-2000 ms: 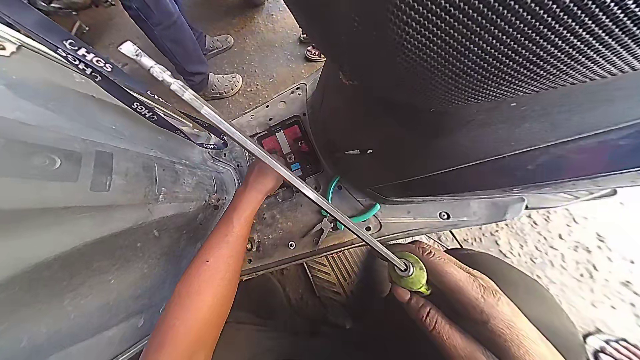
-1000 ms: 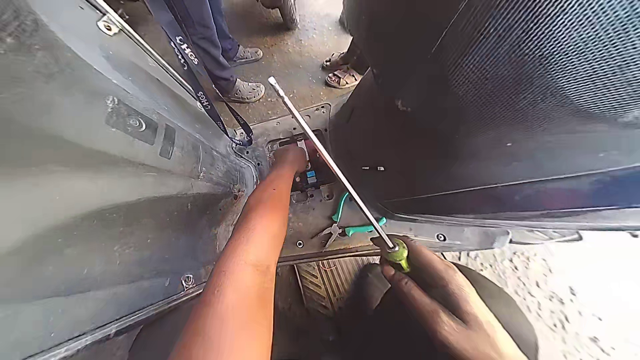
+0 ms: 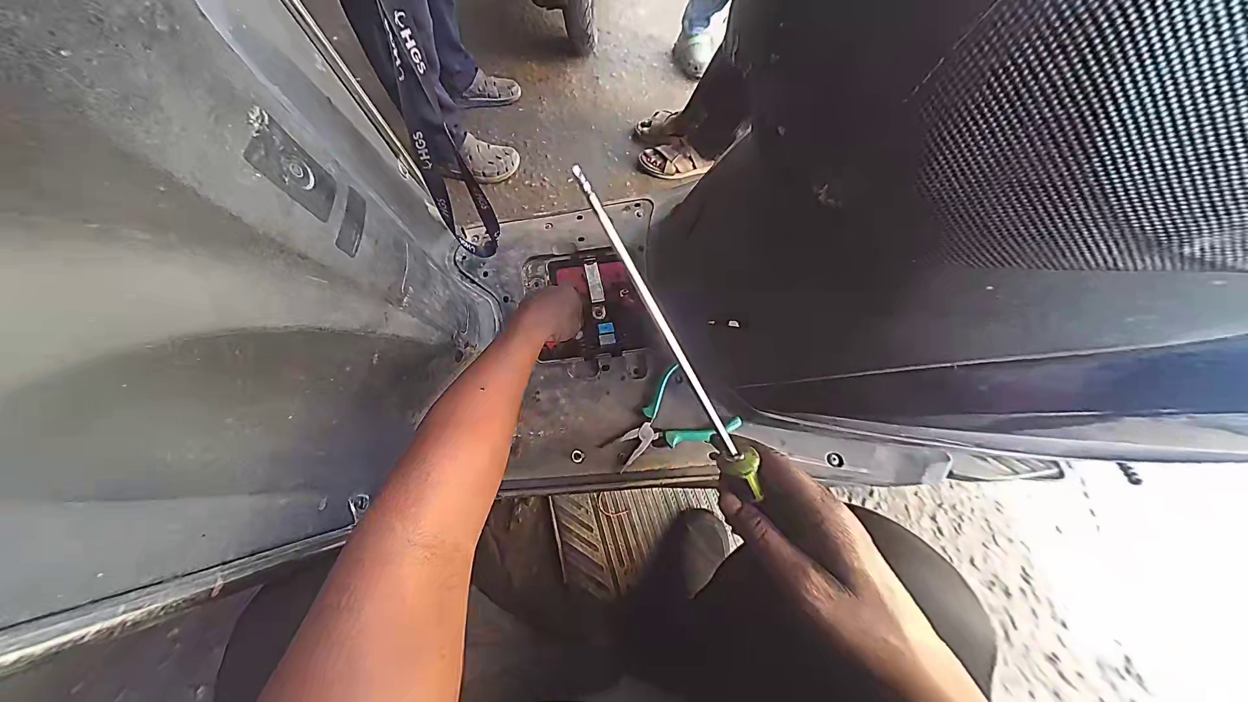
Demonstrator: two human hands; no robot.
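Note:
My left hand point(image 3: 553, 314) reaches into the left side of a recessed compartment in a scooter's floorboard point(image 3: 556, 405); its fingertips are hidden. Inside the compartment lies a battery point(image 3: 617, 283) with a red top, a metal strap point(image 3: 594, 282) across it and a blue part point(image 3: 606, 333) below. My right hand point(image 3: 799, 536) grips the green handle of a long screwdriver point(image 3: 655, 312), whose shaft points up and left, passing over the compartment's right part. Pliers with teal handles point(image 3: 694, 437) lie spread on the floorboard, near the screwdriver's handle.
A dark strap point(image 3: 429, 146) with white lettering hangs at the compartment's upper left. Grey body panels point(image 3: 195, 409) rise on the left, and the dark seat side point(image 3: 1072, 146) stands on the right. Beyond are people's feet in clogs point(image 3: 489, 158) and sandals point(image 3: 675, 158).
My left hand has shifted toward the left side of the compartment, uncovering the metal strap. The screwdriver in my right hand points more steeply upward than two seconds ago. The view has shifted.

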